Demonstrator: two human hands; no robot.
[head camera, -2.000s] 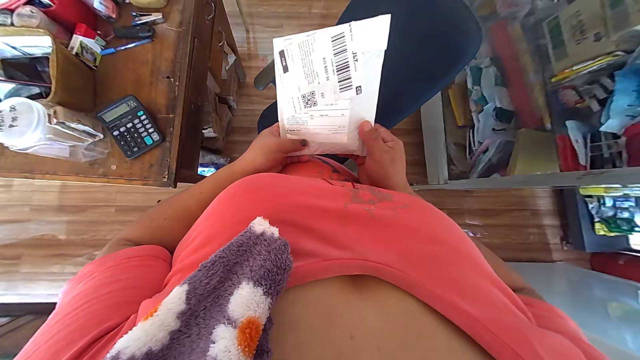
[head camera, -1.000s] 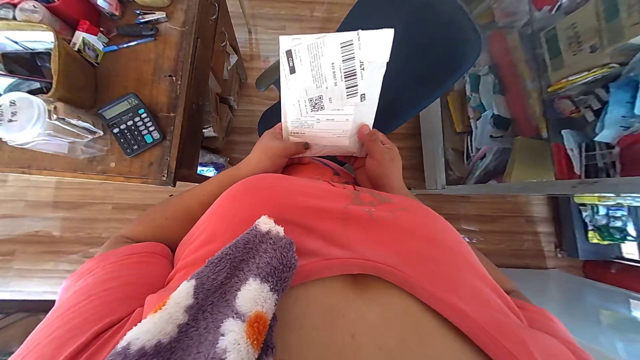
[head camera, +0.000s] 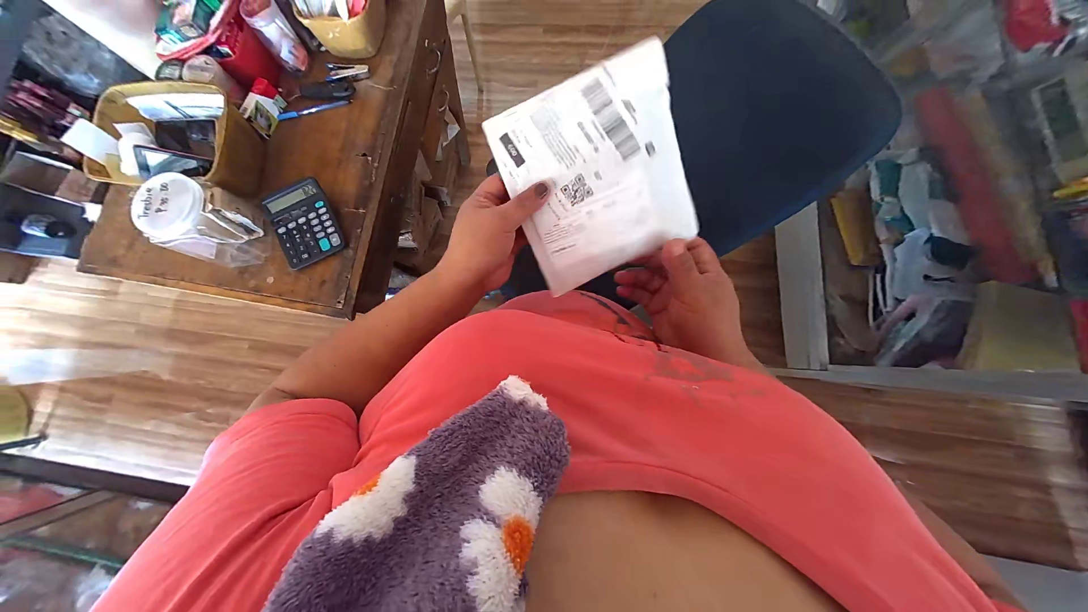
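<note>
A white parcel pouch (head camera: 599, 170) with a printed label and codes is tilted in front of my body, its label side facing up. My left hand (head camera: 497, 225) grips its left edge, the thumb lying on top of the label. At the lower right corner, my right hand (head camera: 684, 285) pinches the pouch between thumb and fingers, with the other fingers curled below it. A purple fluffy cloth (head camera: 450, 501) with white and orange patches lies over my coral shirt.
On the left, a wooden desk (head camera: 327, 161) holds a calculator (head camera: 304, 223), a lidded plastic jar (head camera: 167, 206), a basket (head camera: 238, 157) with phones, and pens. A dark blue chair (head camera: 773, 119) stands beyond the pouch. At right is a glass display case (head camera: 935, 374) of packed goods.
The pouch has turned and tilted to the left. My left hand has moved up along its left edge, with the thumb now on the label; my right hand has stayed by the lower right corner.
</note>
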